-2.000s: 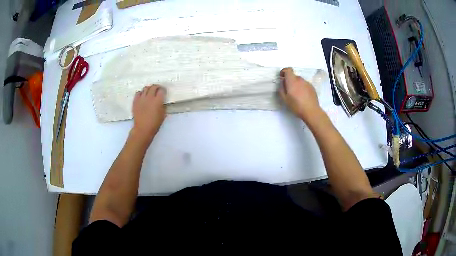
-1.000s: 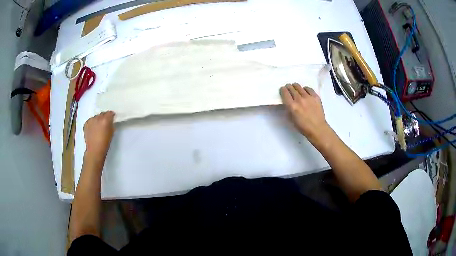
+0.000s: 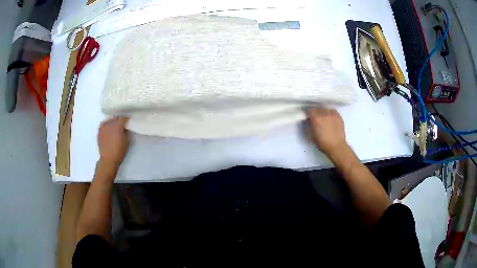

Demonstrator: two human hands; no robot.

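Note:
Pale cream fabric [image 3: 209, 63] with a slightly textured surface lies across the white-covered table [image 3: 209, 162]. A smoother, paler layer [image 3: 214, 123] shows along its near edge, which sags in a blurred curve between my hands. My left hand [image 3: 114, 137] is closed on the near left corner. My right hand [image 3: 323, 128] is closed on the near edge at the right. Both hands are bare and somewhat blurred. Whether the paler layer is the same piece folded or a second piece, I cannot tell.
A steam iron [image 3: 372, 65] sits on a dark pad at the right. Red-handled shears [image 3: 78, 65] lie on a brown strip [image 3: 64, 152] at the left, by a white tape roll [image 3: 77, 38]. A short metal ruler [image 3: 279, 25] lies beyond the fabric. Blue hoses and a red-black box [image 3: 442, 78] stand right.
My left hand has moved from the fabric's middle to its left corner. My right hand has come nearer me. The near edge has been drawn towards me and a paler layer shows there.

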